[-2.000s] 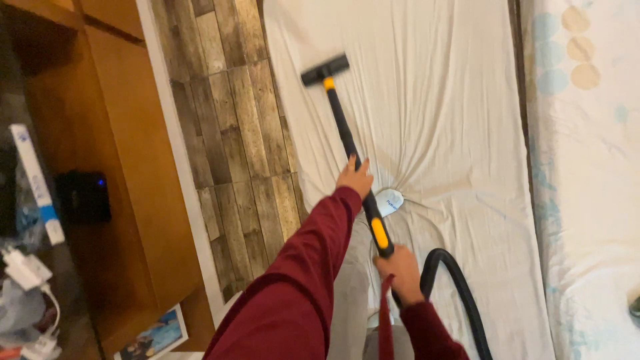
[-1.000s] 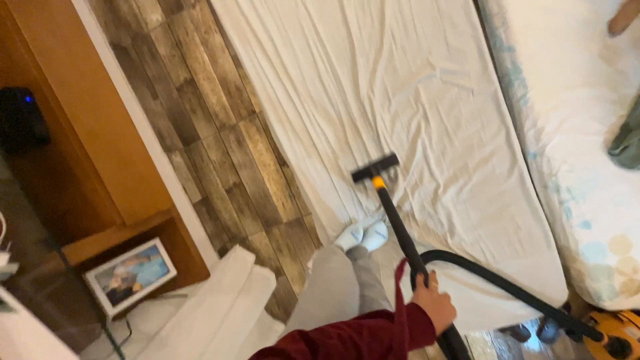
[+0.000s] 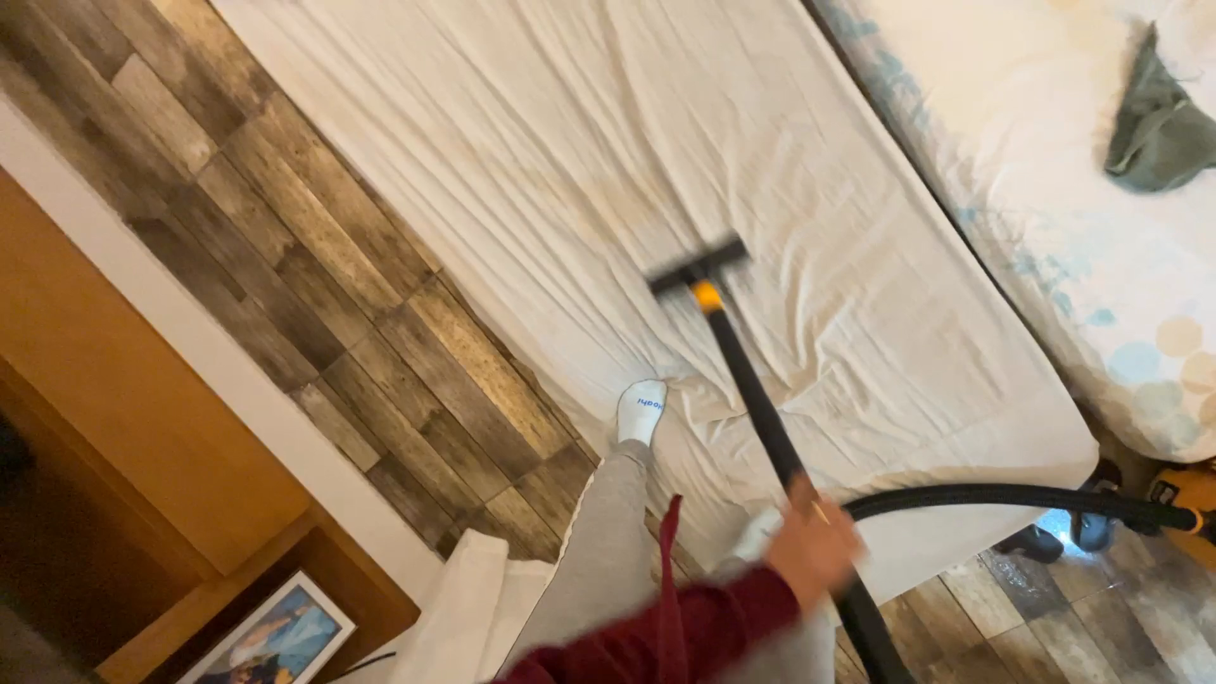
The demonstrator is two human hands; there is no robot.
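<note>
My left hand [image 3: 815, 543], in a maroon sleeve, is closed around the black tube of a vacuum cleaner wand [image 3: 755, 394], right of centre near the bottom. At the wand's upper end, a wide black nozzle [image 3: 698, 267] with a yellow-orange collar is over the wrinkled cream sheet [image 3: 617, 142] of a mattress. Motion blurs the nozzle and hand. Beyond my hand, the tube runs out of the bottom edge. The black hose [image 3: 988, 495] curves away to the right. My right hand is not in view.
One white-socked foot [image 3: 642, 408] is on the sheet, with the other partly hidden by the wand hand. A patterned mattress [image 3: 1064, 237] holding a dark green cloth [image 3: 1161, 128] lies right. Shoes [image 3: 1035, 543] are lower right; wooden furniture [image 3: 142, 399] and a framed picture [image 3: 275, 638] are left.
My left hand is lower on the wand than two seconds ago. My right hand, then on the wand, has left the view. The view has shifted and turned.
</note>
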